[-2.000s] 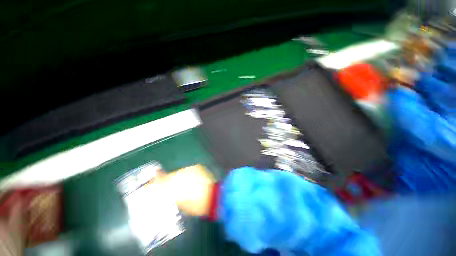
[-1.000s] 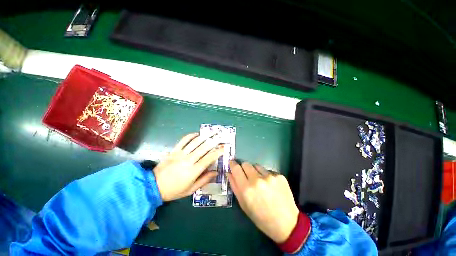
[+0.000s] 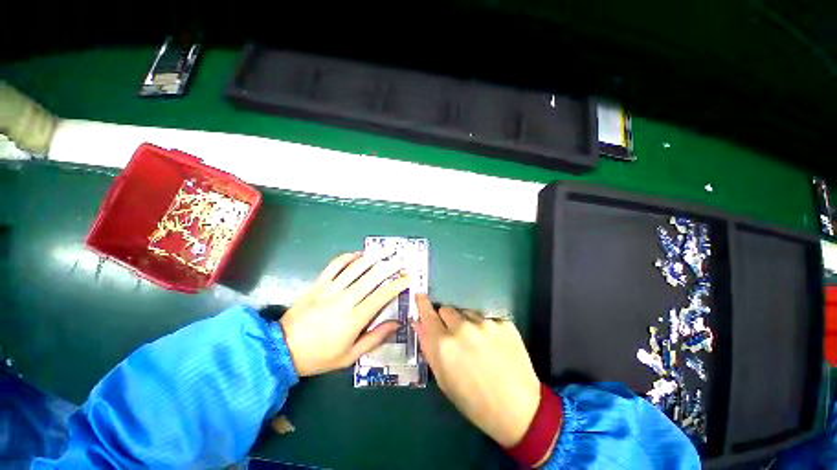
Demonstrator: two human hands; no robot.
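Observation:
An open phone mid-frame (image 3: 395,374) lies upright to my view on the dark green bench, in front of me. My left hand (image 3: 344,317) rests over its left side and middle, palm down, fingers slightly spread and pointing up and right across it. My right hand (image 3: 473,363) is at its right edge, with the fingers curled and the index fingertip pressing on the right side of the frame. Whether a small tool or part is between the right fingers cannot be told. The hands hide the middle of the frame.
A red bin (image 3: 119,216) with thin gold-yellow strips stands left. A black two-section tray (image 3: 597,294) with blue-and-white small boards (image 3: 684,335) is right. Beyond the white edge strip (image 3: 321,174), a long black carrier tray (image 3: 413,106) and phone bodies (image 3: 170,69) lie on the green belt.
Since the blurred earliest frame, the view has swung round and both hands are now at the frame. Over the last second, the right fingers have curled in more; the left hand has barely moved.

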